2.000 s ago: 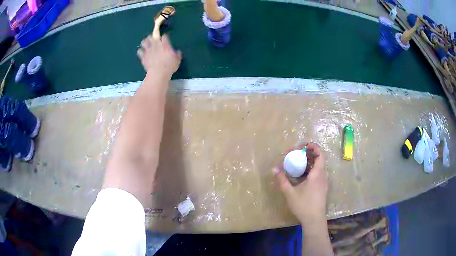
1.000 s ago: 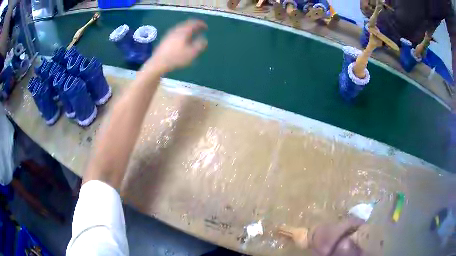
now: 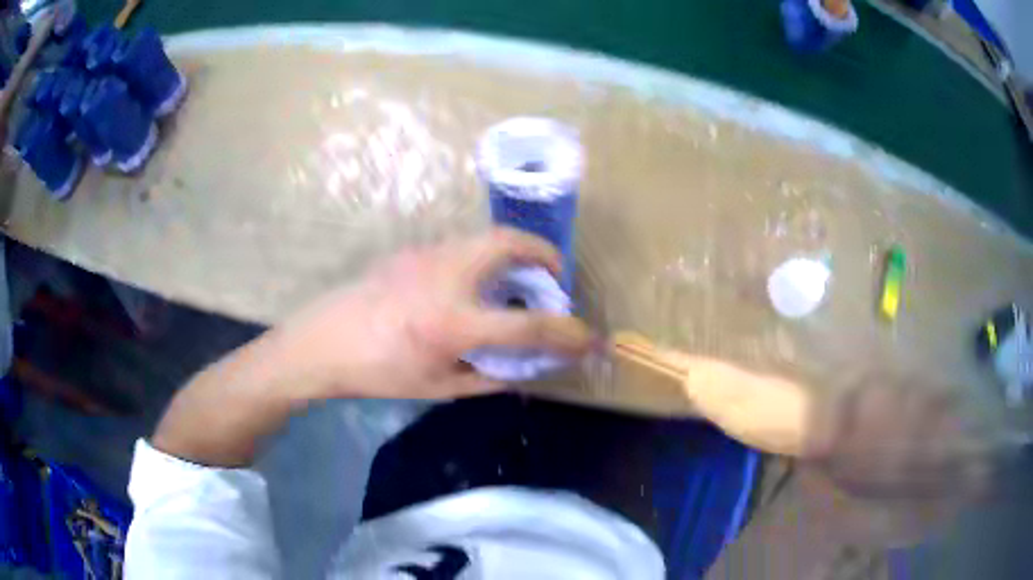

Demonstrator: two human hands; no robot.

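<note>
My left hand is closed around the fluffy cuff of one blue boot near the bench's front edge. The other blue boot stands just behind it, its pale cuff and dark opening facing up. My right hand is blurred and grips a tan carved wooden piece. The wood's narrow split end points left, close to my left fingertips; I cannot tell if they touch. The white glue bottle lies on the bench behind the wood.
Several blue boots stand at the far left of the bench. A green-yellow stick and a black-yellow item lie at the right. The green conveyor belt runs behind, with a booted figure part on it.
My left hand has come back from the belt and now holds a boot at the bench's front edge. My right hand has lifted the wooden piece beside it. The view has shifted.
</note>
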